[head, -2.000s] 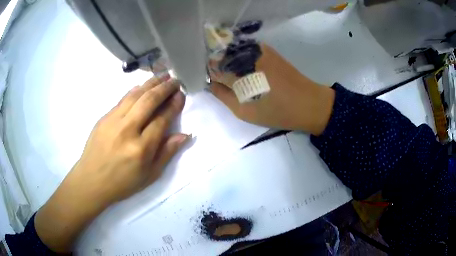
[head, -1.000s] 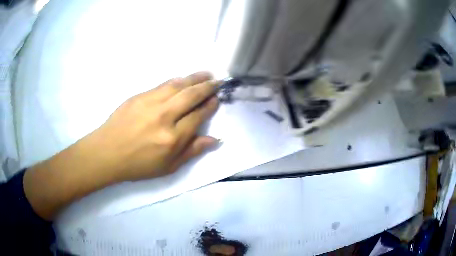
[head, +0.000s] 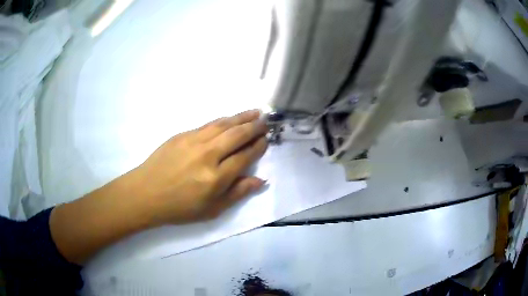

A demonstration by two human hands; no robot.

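Note:
A thin white fabric piece [head: 307,185] lies flat on the machine bed, its lower edge running slantwise below my hand. My left hand [head: 197,167] lies palm down on the fabric, fingers loosely together, fingertips beside the presser foot [head: 275,132]. It presses on the fabric without gripping it, as far as I can see. The large grey-white sewing machine head [head: 341,52] rises above the foot and is blurred. The needle cannot be made out. My right hand is not in view.
A pile of white pieces [head: 26,63] lies at far left. A bright lamp strip [head: 110,17] shows at upper left. A cream ribbed knob [head: 457,103] with black parts is at upper right. The worn dark patch [head: 257,286] is at the table's front edge.
My right hand was at the machine head two seconds ago and has left the picture. The view has shifted, showing more of the machine bed. My left hand stays flat by the foot.

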